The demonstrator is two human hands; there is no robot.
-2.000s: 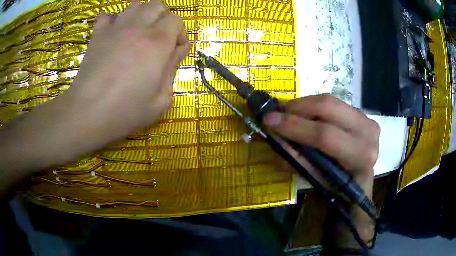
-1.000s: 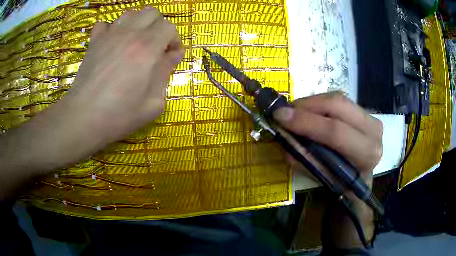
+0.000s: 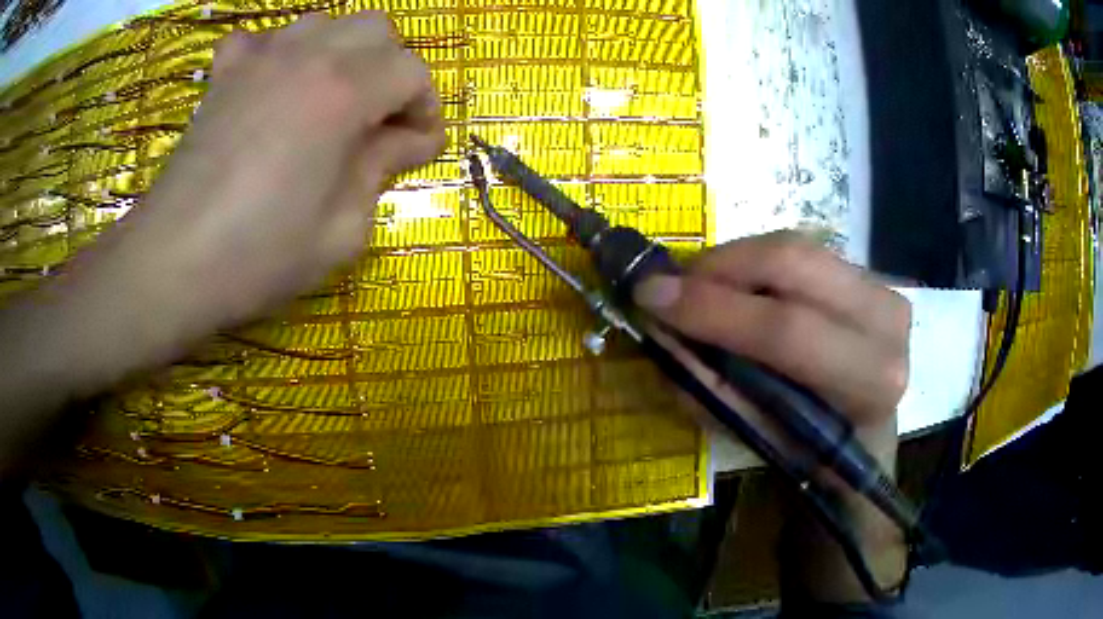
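Note:
My right hand (image 3: 786,327) holds a black soldering iron (image 3: 629,256) like a pen. Its tip is at a vertical grid line of a shiny yellow flex panel (image 3: 532,423), right of my left fingers. A thin curved solder feed tube (image 3: 523,242) runs beside the iron and ends near its tip. My left hand (image 3: 302,133) is over the upper left of the panel, fingers bent together; its fingertips are hidden, so I cannot tell what it pinches. Brown-red lead wires (image 3: 302,449) with small white beads (image 3: 225,440) lie in rows on the panel's left part.
A black box (image 3: 925,157) stands on the right, with metal fittings and a black cord (image 3: 1006,339). A second yellow panel (image 3: 1040,351) lies beyond it. The white bench top (image 3: 786,121) is speckled with dark marks. A green round object (image 3: 1038,17) is at the upper right corner.
The iron and feed tube have shifted slightly left and down since a second ago. My left hand has stayed near the same place, its fingers slightly shifted.

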